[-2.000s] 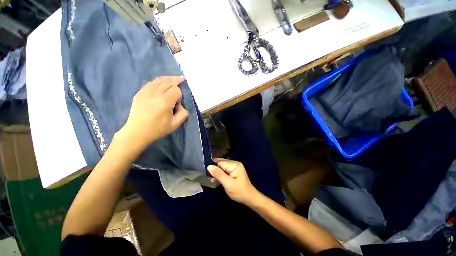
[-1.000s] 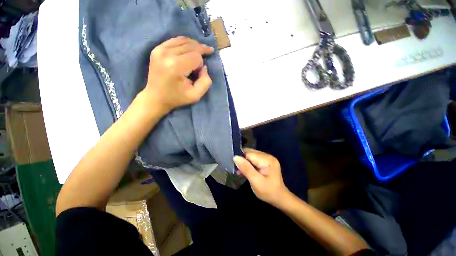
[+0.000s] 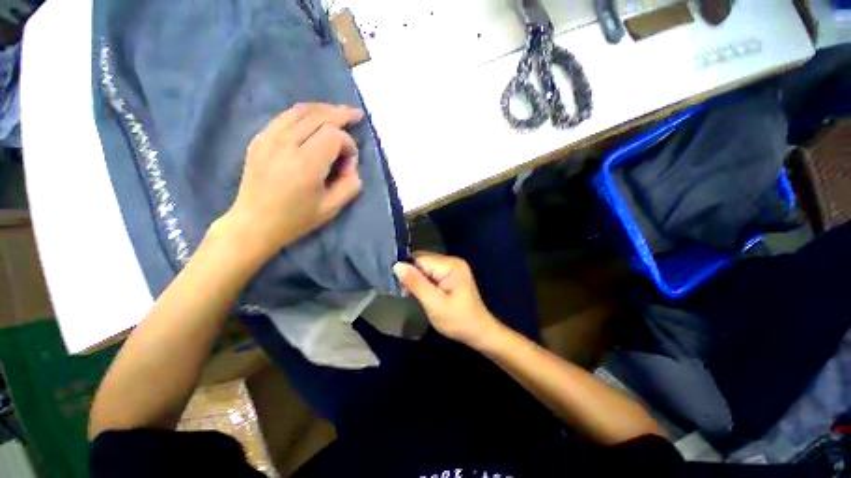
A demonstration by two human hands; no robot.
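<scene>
A grey-blue denim panel [image 3: 215,84] with a pale speckled trim line lies on the white table and hangs over its front edge. My left hand [image 3: 300,173] lies on top of the panel near its right edge, palm down, fingers bent, gripping nothing. My right hand [image 3: 446,297] pinches the lower end of the panel's edge, where a dark navy layer shows underneath. White cloth [image 3: 327,338] hangs from the panel's lower end. The presser foot area [image 3: 319,23] shows at the top, beside a tan block [image 3: 351,39].
Shears with speckled wrapped handles [image 3: 549,84] lie on the white table [image 3: 448,131], left of the snips [image 3: 609,21]. A blue basket [image 3: 639,233] holds dark cloth at the right. Dark and grey pieces [image 3: 784,317] are heaped below it. A carton [image 3: 219,420] stands at lower left.
The camera view has shifted between frames. My left hand has come down the panel a little, farther from the presser foot than two seconds ago is unclear. My right hand keeps its pinch.
</scene>
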